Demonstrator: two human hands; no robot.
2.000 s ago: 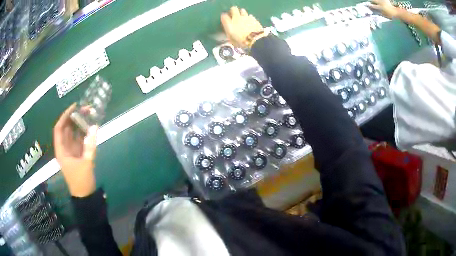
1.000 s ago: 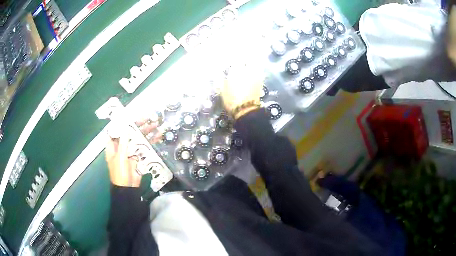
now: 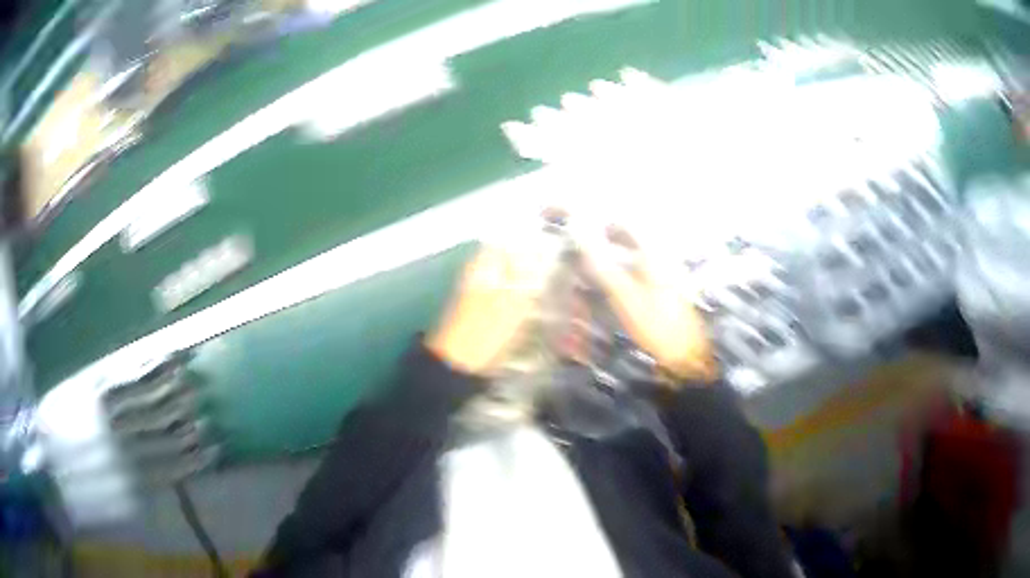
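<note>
The frame is strongly blurred and overexposed. My left hand (image 3: 488, 307) and my right hand (image 3: 649, 299) are close together in the middle, fingers pointing up. A small dark spot, possibly a round component (image 3: 555, 219), shows between the fingertips. Whether either hand grips something cannot be made out. A clear blister tray (image 3: 779, 299) with rows of dark round parts lies to the right of my right hand. A pale notched bar (image 3: 582, 113) lies on the green conveyor beyond my hands.
The green conveyor (image 3: 474, 130) runs across the view with a pale guide rail (image 3: 328, 265). Pale bars (image 3: 204, 272) lie at left. Dark stacked trays (image 3: 164, 418) stand at lower left. A red box (image 3: 971, 480) is at lower right. Another person's pale sleeve (image 3: 1000, 260) shows at right.
My hands have come together. The pale plate that my left hand held is no longer distinguishable. The view has shifted, and the tray and red box appear further right.
</note>
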